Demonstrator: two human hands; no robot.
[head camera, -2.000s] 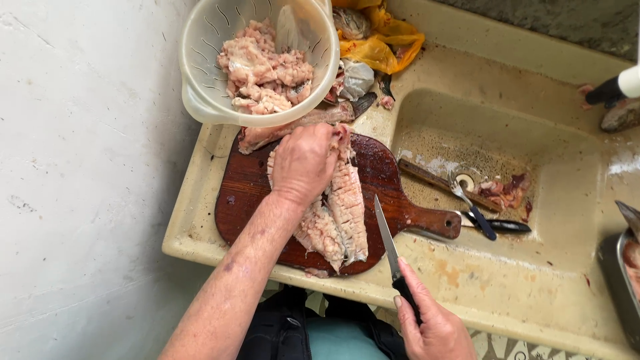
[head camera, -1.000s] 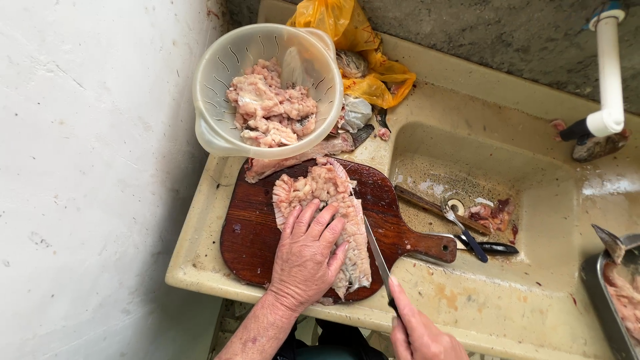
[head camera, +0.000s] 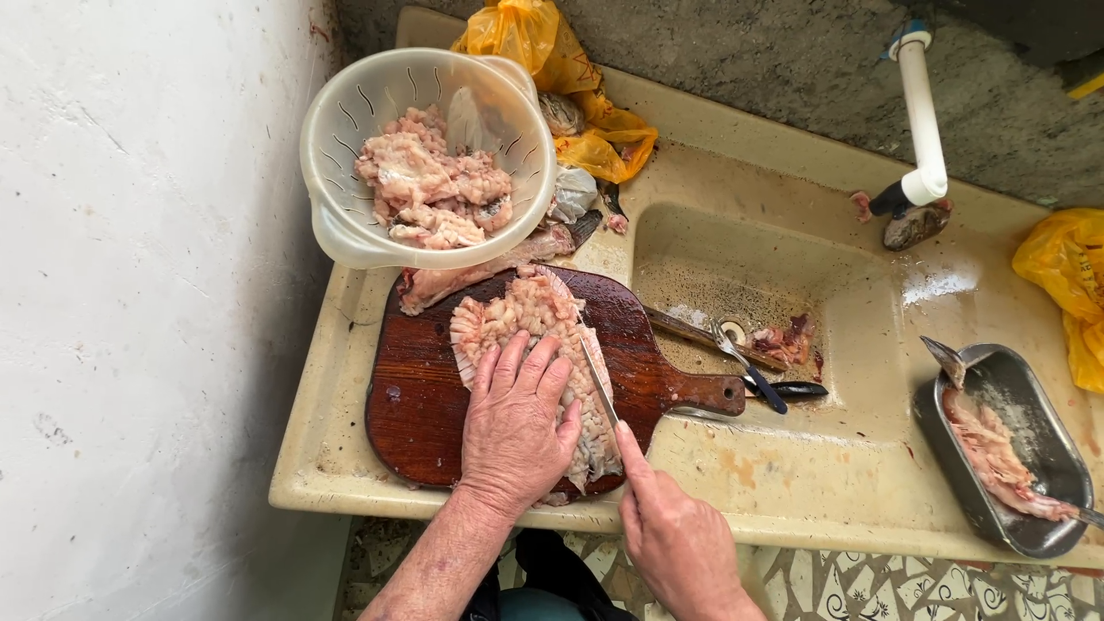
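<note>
A scored, opened-out fish fillet (head camera: 539, 315) lies on a dark wooden cutting board (head camera: 423, 379). My left hand (head camera: 520, 414) rests flat on the fillet with its fingers a little apart, pressing on the flesh. My right hand (head camera: 673, 526) grips a knife (head camera: 597, 375), its index finger along the top near the handle; the blade lies against the fillet's right side. The knife's handle is hidden in the hand. Above the board stands a translucent plastic colander (head camera: 336, 211) holding pieces of fish flesh (head camera: 431, 181). A long strip of fish (head camera: 492, 267) lies between the colander and the board.
The sink basin (head camera: 742, 250) holds a wooden stick (head camera: 681, 328), a fork (head camera: 733, 349), a black-handled knife (head camera: 789, 390) and fish scraps (head camera: 785, 339). Yellow plastic bags (head camera: 526, 39) lie behind. A white pipe (head camera: 921, 121) hangs above a fish head (head camera: 917, 226). A metal pan (head camera: 1048, 466) with fish stands right.
My left hand has gone from the fillet's upper end to lying flat on its middle. The fillet's two long halves are now spread wide. The knife blade now rests against its right side.
</note>
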